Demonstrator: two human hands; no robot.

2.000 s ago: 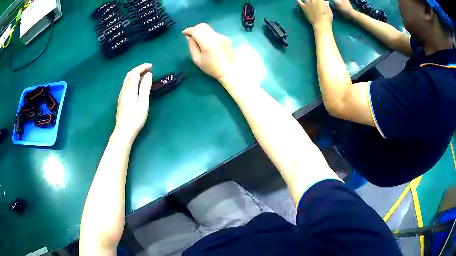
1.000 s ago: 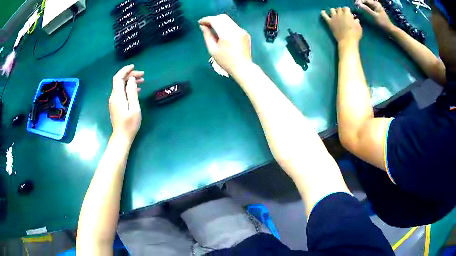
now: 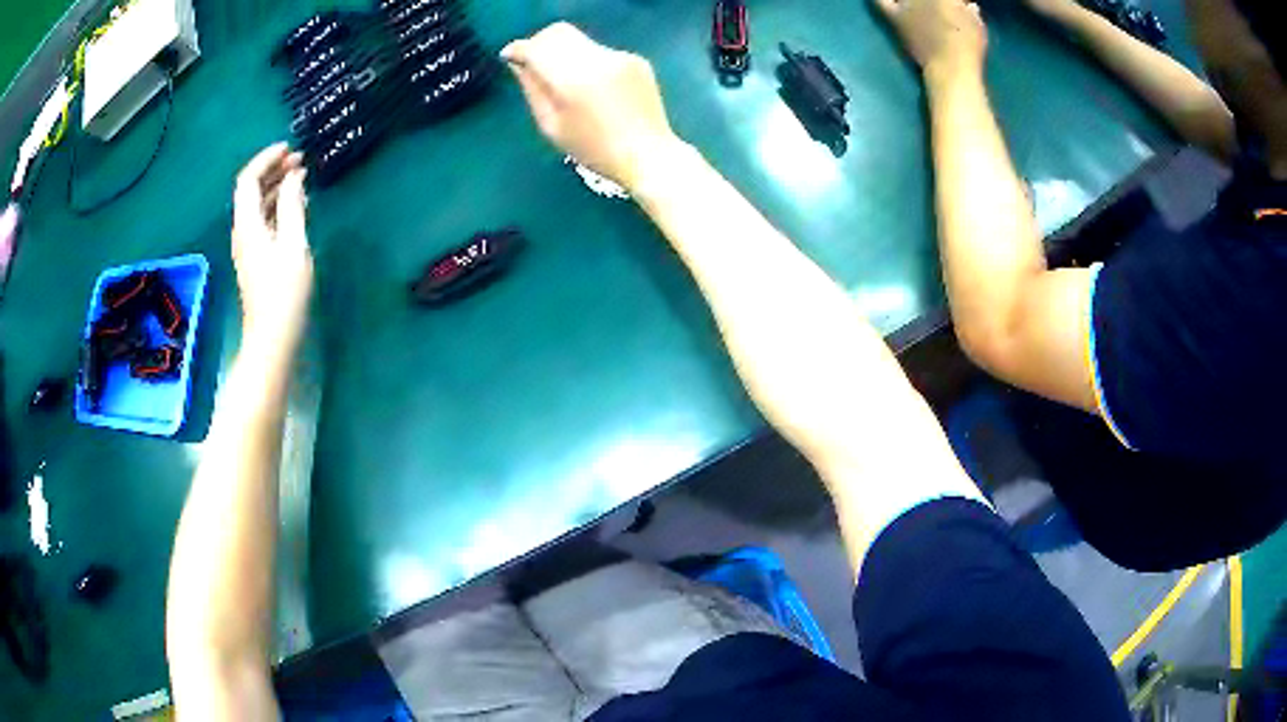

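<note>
A black oblong connector housing (image 3: 467, 267) with a reddish face and white marks lies alone on the green mat, touched by neither hand. My left hand (image 3: 273, 233) is raised to its left, fingers loosely apart, with nothing seen in it. My right hand (image 3: 586, 99) is beyond the housing to the right, thumb and fingertips together; whether a small piece is between them cannot be told. A patch of small white plugs (image 3: 599, 178) shows partly under my right wrist. Filled connectors (image 3: 339, 106) stand in two rows at the far side.
A blue tray (image 3: 202, 303) with black and orange parts is at left. A connector (image 3: 730, 40) and a black part (image 3: 814, 96) lie at far right, near a co-worker's arm (image 3: 974, 212). A pale box (image 3: 139, 64) with a cable is at far left. Small dark lumps (image 3: 95, 583) lie left.
My left hand has moved left, away from the housing, which it was beside two seconds ago. My right hand remains near the white plugs. The whole view has also shifted.
</note>
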